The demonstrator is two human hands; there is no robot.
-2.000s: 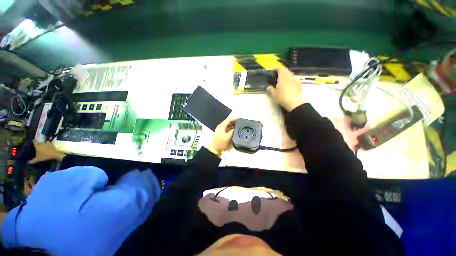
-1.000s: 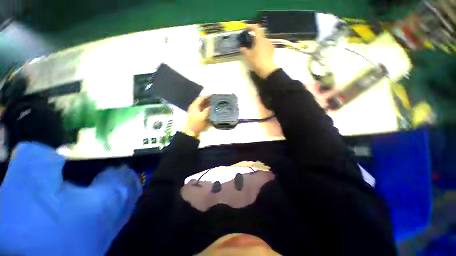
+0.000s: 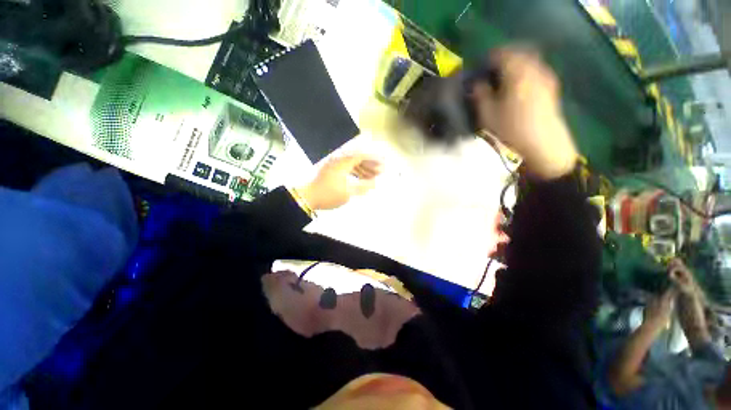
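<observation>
My right hand (image 3: 525, 112) is raised over the back of the bench, blurred, and grips a dark object (image 3: 441, 110). The object is too blurred to tell its faces; it may be the cube socket. My left hand (image 3: 337, 182) rests low over the white tabletop (image 3: 401, 216), empty, with fingers loosely bent. A dark spiral-edged pad (image 3: 308, 100) lies just beyond my left hand. The cube socket is no longer in front of my left hand.
Green-and-white printed packaging (image 3: 184, 128) lies left. A yellow-framed fixture (image 3: 401, 72) stands behind the blurred object. Black cable (image 3: 180, 38) crosses at upper left. A person's blue sleeve (image 3: 64, 248) is at left. Another person's arms (image 3: 677, 308) show at far right.
The view has turned. My left hand has let go of the cube socket. My right hand has left the fixture and is lifted with a dark object. Another person has come into view at right.
</observation>
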